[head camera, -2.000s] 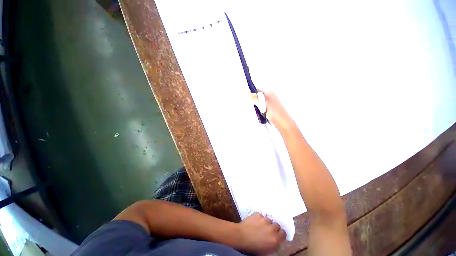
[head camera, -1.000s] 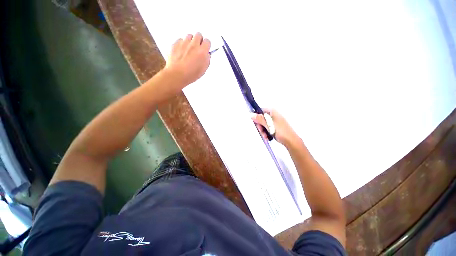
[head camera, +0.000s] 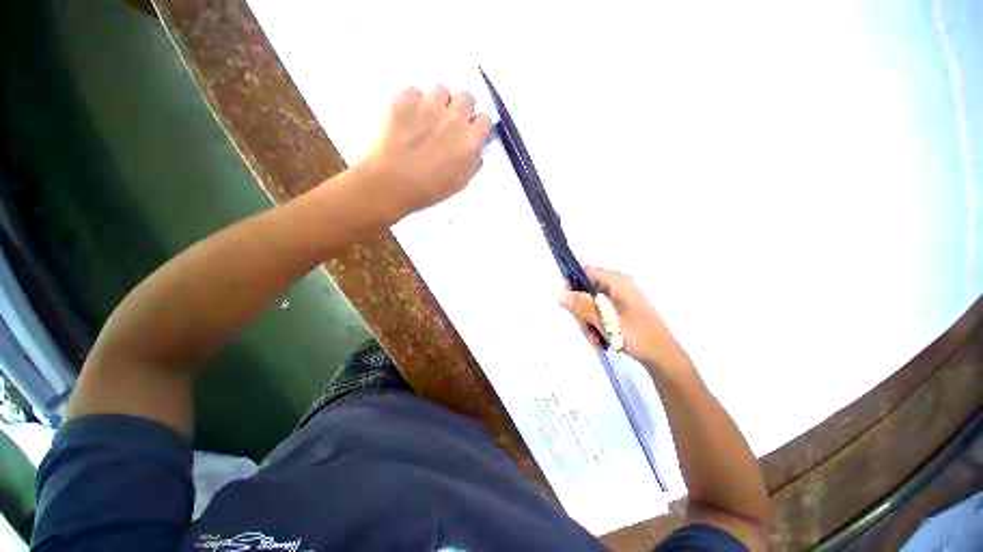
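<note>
White marker paper (head camera: 755, 216) covers most of the table, with small printed text on its near left part. A dark slit runs along it behind the shears. My right hand (head camera: 625, 313) is shut on the pale-wrapped handle of the long dark shears (head camera: 534, 189), whose blades point up and away, nearly closed. My left hand (head camera: 431, 146) rests on the paper strip left of the blades, fingers curled, its fingertips close to the blades. The paper edge at its fingertips is partly hidden by the hand.
The brown wooden table edge (head camera: 377, 270) runs along the left, with green floor (head camera: 140, 162) beyond it. More bare wood (head camera: 862, 464) and a dark rail lie at the lower right. My torso and trousers are against the near table edge.
My left hand moved from the near end of the strip up beside the blades, then slightly right. My right hand and the shears have shifted down and right in view.
</note>
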